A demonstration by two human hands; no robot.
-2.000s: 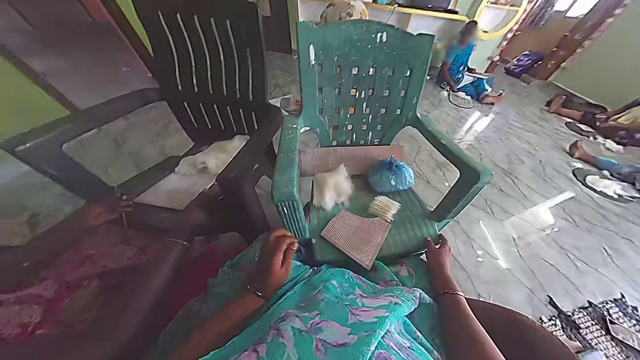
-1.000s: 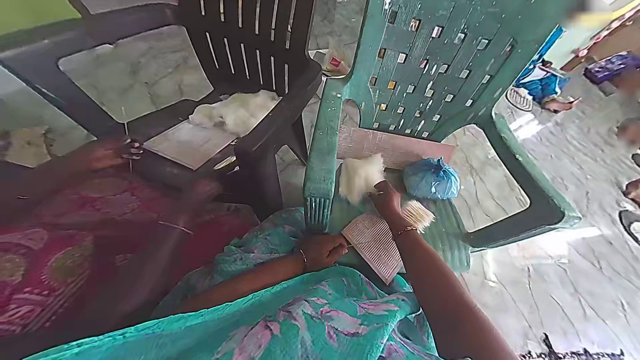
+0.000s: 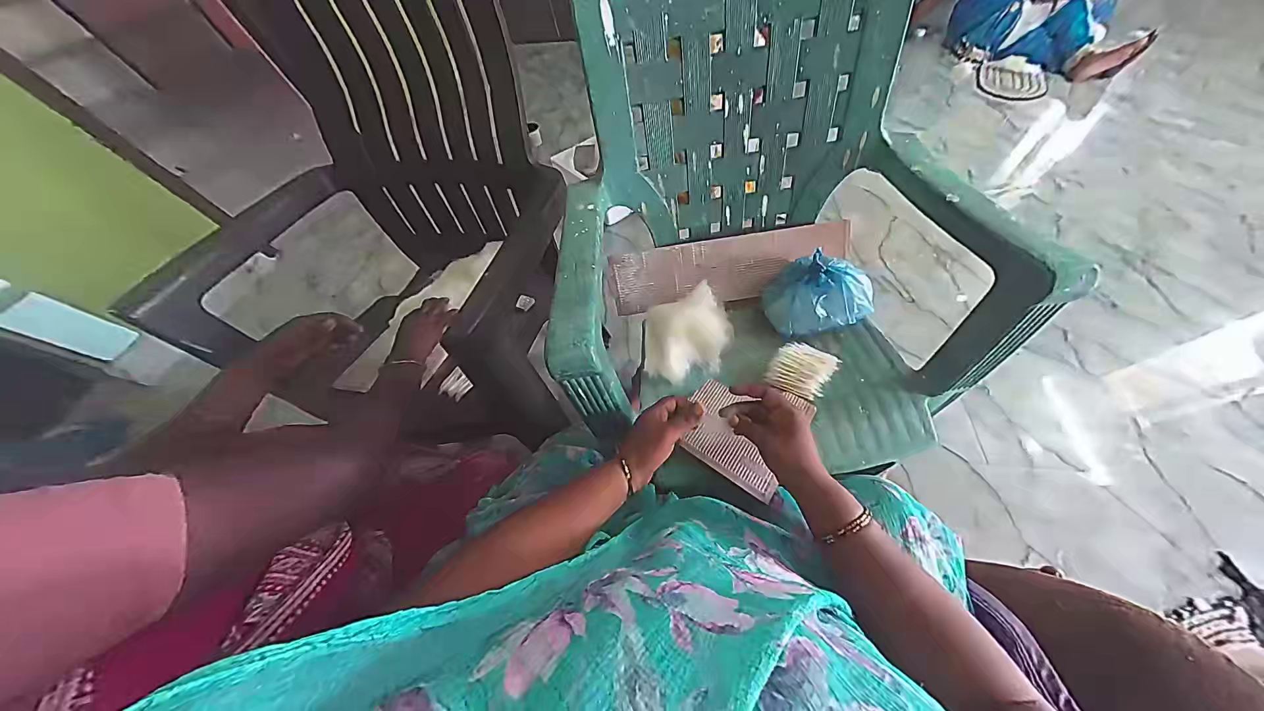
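A green plastic armchair [image 3: 869, 425] stands in front of me. On its seat lies a ridged board [image 3: 731, 444], with my left hand [image 3: 664, 434] at its left edge, thumb and fingertips together. My right hand [image 3: 775, 425] is over the board's right part, fingers bent and thumb near the fingertips. Whether a thin piece is pinched in either hand is too small to tell. A tuft of white cotton [image 3: 688, 334] sits behind my left hand. Just behind my right hand lies a bundle of thin whitish sticks or wicks [image 3: 802, 370]. A tied blue plastic bag [image 3: 818, 294] rests farther back.
A flat brownish cardboard piece [image 3: 731, 265] leans at the seat's rear. At left, another person's hands [image 3: 420, 331] are over a dark plastic armchair [image 3: 494, 286] holding more cotton [image 3: 459, 276]. Another person [image 3: 1037, 35] sits on the marble-patterned floor [image 3: 1136, 227] at the upper right.
My right hand has moved from the cotton tuft to over the ridged board, near my left hand. Two seconds ago both hands were at the seat's front edge, apart. The neighbour's hands have moved toward their cotton.
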